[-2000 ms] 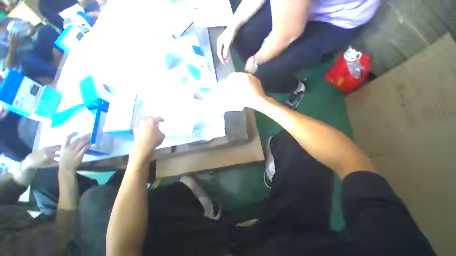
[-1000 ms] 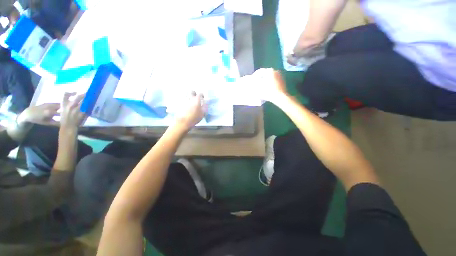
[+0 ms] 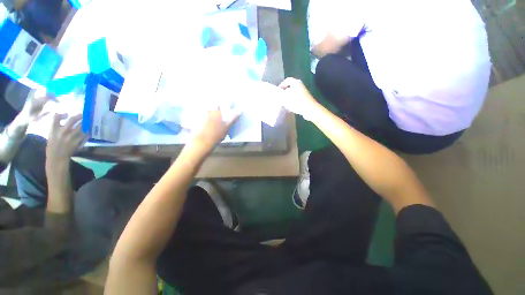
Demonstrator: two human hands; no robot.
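Observation:
My right hand [image 3: 298, 98] is at the table's near right corner. Its fingertips pinch a thin white piece [image 3: 271, 105], card or plastic, held over the table edge. My left hand [image 3: 214, 128] is over the near table edge, to the left of that piece, with a finger and thumb apart. It is beside bright white material, and glare hides whether it grips anything. Small light blue pieces [image 3: 257, 50] show on the table beyond my hands.
A blue-and-white box [image 3: 105, 115] stands at left, with a white box [image 3: 138, 89] beside it. Another open blue box [image 3: 26, 53] is at far left. A neighbour's hands [image 3: 62, 135] are at left. A person in a pale top [image 3: 426, 63] bends at right. Brown cardboard [image 3: 247, 167] shows under the table.
My left hand has moved slightly left and down. The white piece at my right hand now hangs at a tilt. The person at right has leaned in, hiding the floor there.

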